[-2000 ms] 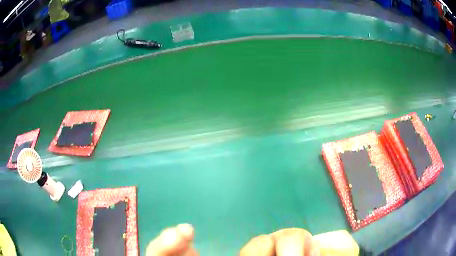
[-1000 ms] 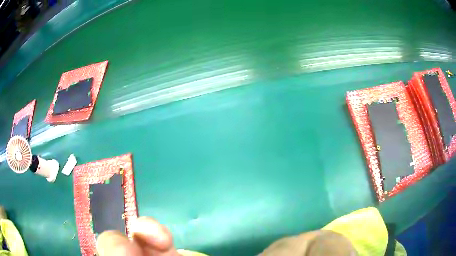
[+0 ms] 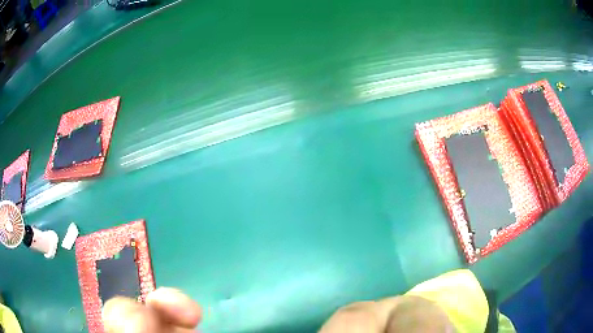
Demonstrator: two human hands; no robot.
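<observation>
A circuit board with a black face (image 3: 118,276) lies on red-pink bubble wrap (image 3: 146,260) at the lower left. My left hand (image 3: 153,312) is over its near part, blurred and cut off by the bottom edge; whether its fingers grip the board or wrap is hidden. My right hand (image 3: 390,315) is at the bottom, right of centre, blurred and cut off; its fingers and any hold cannot be told. At the right, a black-faced board (image 3: 484,185) lies on a stack of bubble wrap, with another board (image 3: 549,133) on a stack beside it.
A board on wrap (image 3: 78,144) and part of another (image 3: 13,185) lie at the left by the green conveyor (image 3: 260,58). A small fan (image 3: 13,224) and a white block (image 3: 70,236) stand near them. Yellow sleeve (image 3: 458,296) shows at my right hand. A dark tool (image 3: 133,3) is at the top left.
The view has tilted down since two seconds ago. My left hand has moved left from bare table onto the lower-left board. My right hand shows lower, with more yellow sleeve in view.
</observation>
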